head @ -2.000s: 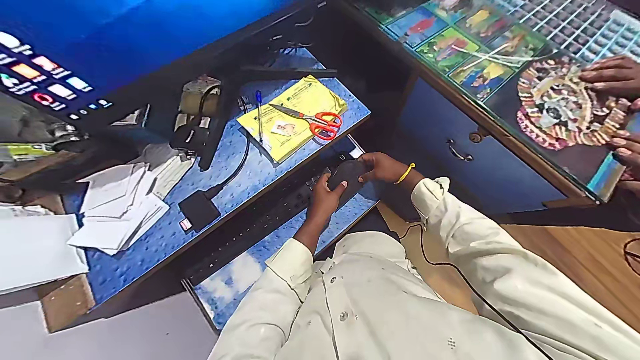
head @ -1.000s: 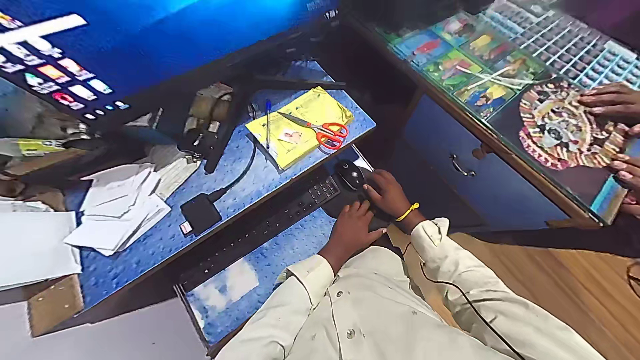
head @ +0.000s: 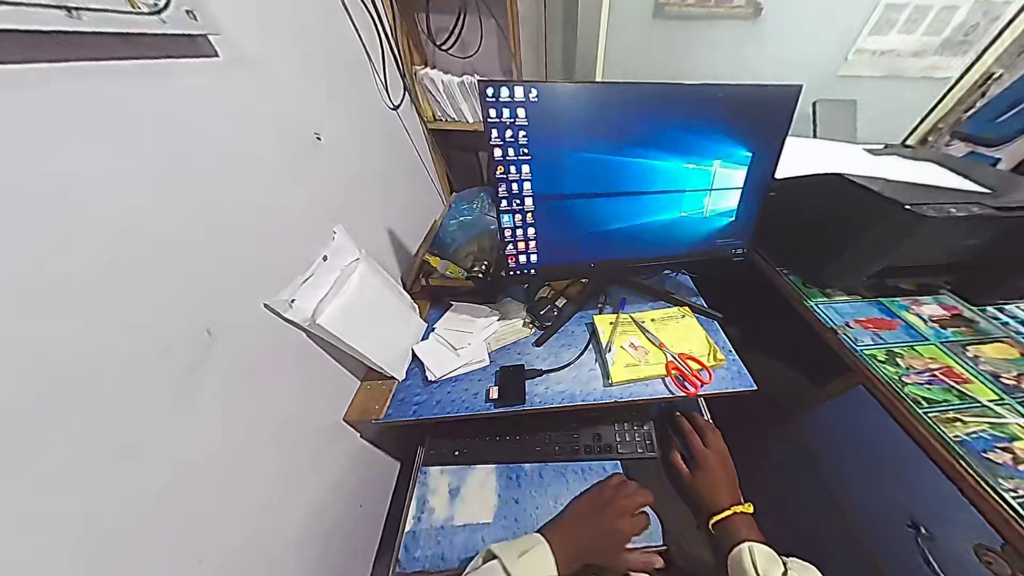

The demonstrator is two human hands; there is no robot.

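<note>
My right hand [head: 704,468], with a yellow band at the wrist, rests palm down over a dark computer mouse [head: 674,430], which it mostly hides. My left hand [head: 600,520] lies with bent fingers at the front right of the blue-patterned keyboard tray [head: 544,488]; its underside is hidden. Behind the hands is a black keyboard [head: 544,444]. On the desk above, red-handled scissors [head: 680,364] and a pen [head: 615,324] lie on yellow papers [head: 696,332]. A monitor [head: 632,176] shows a blue desktop with icons.
A black card reader [head: 510,386] on a cable and loose white papers [head: 460,340] lie on the desk. A white packet [head: 352,304] leans at the left wall. A black printer [head: 888,216] stands at the right, behind a counter [head: 920,368] with pictures under its top.
The view has swung up to the monitor. My hands held a dark thing together two seconds ago; now they are apart, the right one over the mouse.
</note>
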